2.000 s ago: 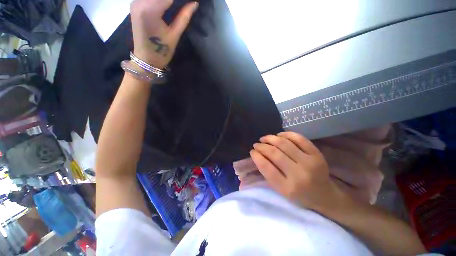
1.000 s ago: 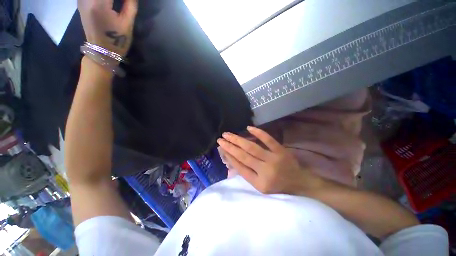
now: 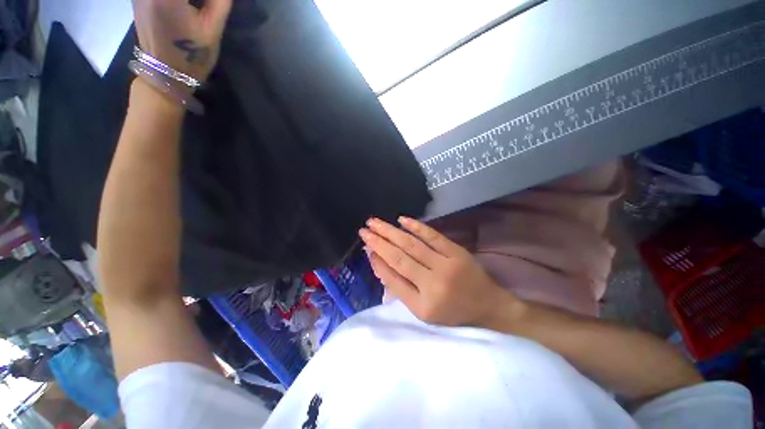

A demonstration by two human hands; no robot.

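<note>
A large black fabric panel (image 3: 302, 142) lies over the left part of the table and hangs past its front edge. My left hand (image 3: 180, 33), with bracelets at the wrist, is on the panel at the top left. The top edge cuts off its fingers, so their grip is hidden. My right hand (image 3: 436, 272) is open, fingers extended, with its fingertips by the panel's lower front edge. It grips nothing visible. Another angular black piece (image 3: 71, 142) shows at the far left. No needle or machine head is in view.
A grey ruler strip (image 3: 579, 126) runs along the table's front edge, with the white table surface (image 3: 436, 42) behind. A blue basket (image 3: 260, 335) with scraps is below the cloth. A red basket (image 3: 721, 293) is at the right. Pink cloth (image 3: 545, 239) covers the lap.
Compared with two seconds ago, the view has shifted, so cloth and hands appear farther left. My right fingertips have come slightly off the cloth's edge. Little differs from one second ago.
</note>
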